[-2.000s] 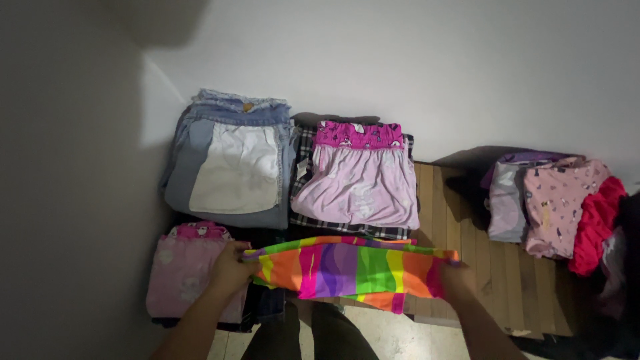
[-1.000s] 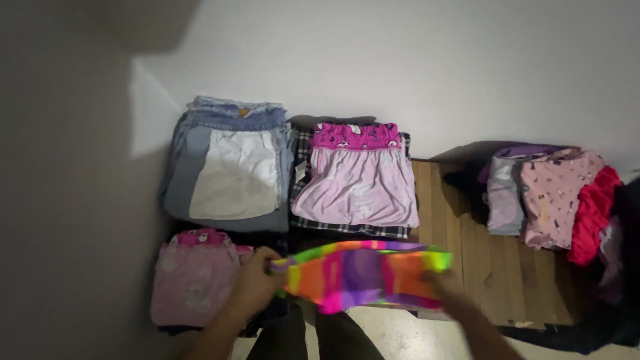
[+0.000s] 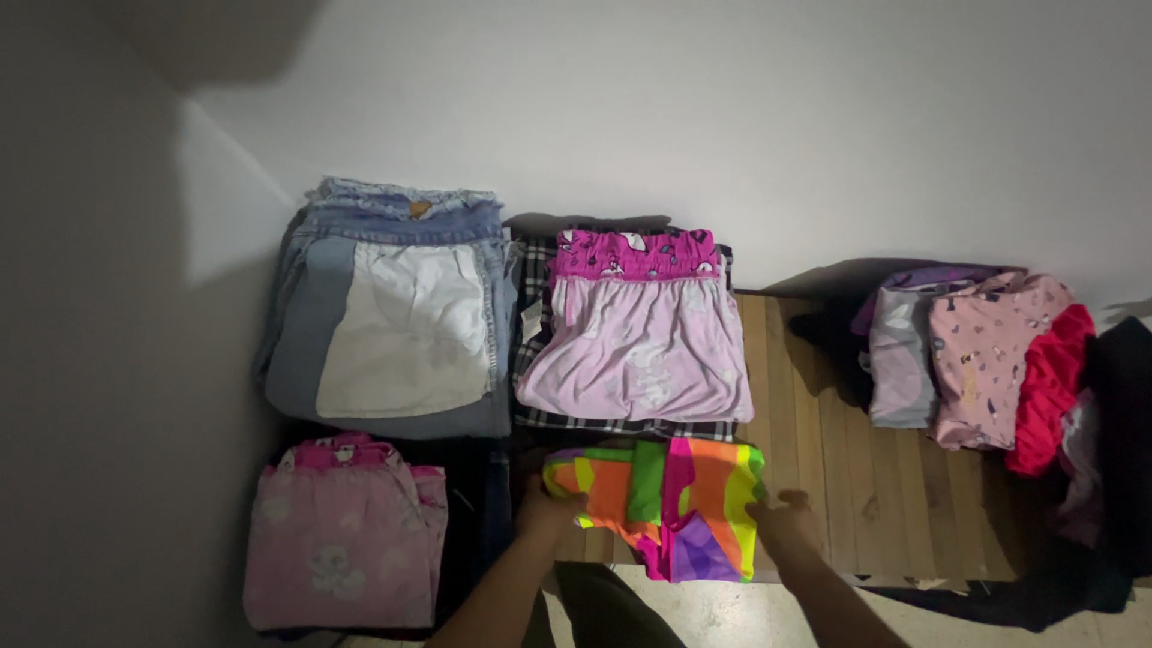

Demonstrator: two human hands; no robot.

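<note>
A multicoloured garment [image 3: 697,495], orange, green, yellow, pink and purple, lies partly folded near the front edge of the wooden surface. My left hand [image 3: 547,517] is at its left end, with the fingers against the cloth; how firmly they grip is not clear. At its right edge my right hand [image 3: 785,522] touches or nearly touches the cloth with the thumb, its fingers bent. Just behind the garment are folded pink shorts with a magenta waistband [image 3: 639,342], on top of black-and-white plaid cloth [image 3: 531,360].
Folded denim garments [image 3: 396,315] form a stack at the back left, and a folded pink garment [image 3: 346,549] lies in front of them. A loose row of clothes, including a pink printed one [image 3: 981,360] and a red one [image 3: 1053,396], sits right on the slatted wooden surface [image 3: 864,486]. A wall stands behind.
The multicoloured garment was stretched between both hands; now it rests lower on the wood, more compact and partly folded. My hands are closer together.
</note>
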